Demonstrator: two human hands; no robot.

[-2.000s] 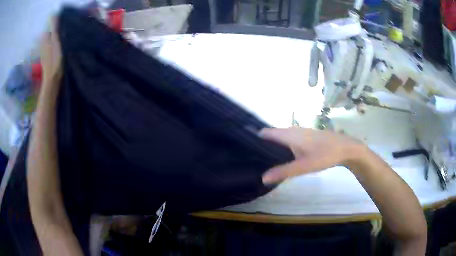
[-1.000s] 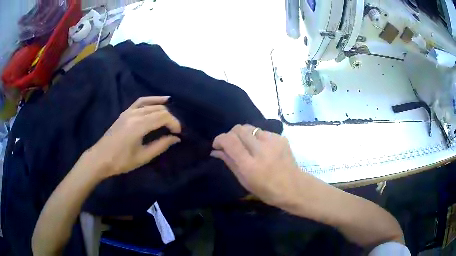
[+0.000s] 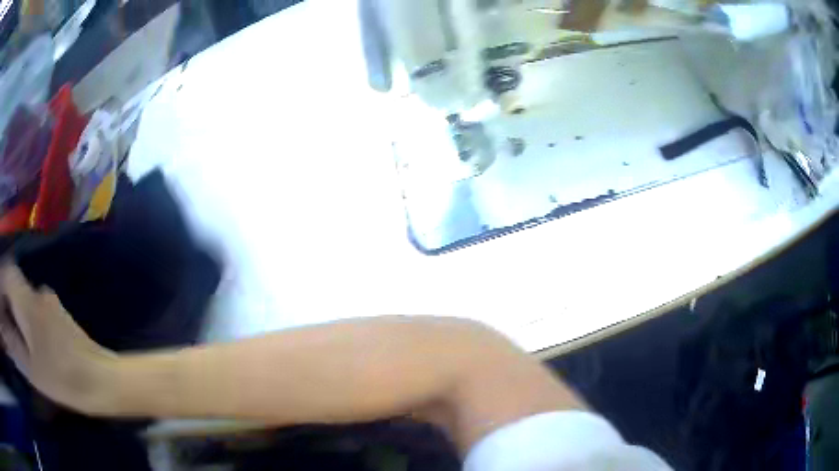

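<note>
The black garment (image 3: 129,262) is bunched at the left end of the white machine table (image 3: 304,230). My right arm reaches across the front of the table to the left. My right hand (image 3: 41,340) is at the left edge of the picture, against the near side of the garment; its fingers are partly cut off and blurred, so its grip cannot be told. My left hand is not in view. The sewing machine's needle area (image 3: 474,143) stands blurred at the upper middle.
A red basket (image 3: 57,170) with oddments is at the upper left. A black strip (image 3: 704,138) lies right of the machine, near a clear plastic bag (image 3: 798,92). The table's curved front edge (image 3: 644,317) runs along the lower right.
The garment has moved left, away from the table's front middle. My right hand has swung far left with it. My left hand has gone out of view. The view has shifted to the right.
</note>
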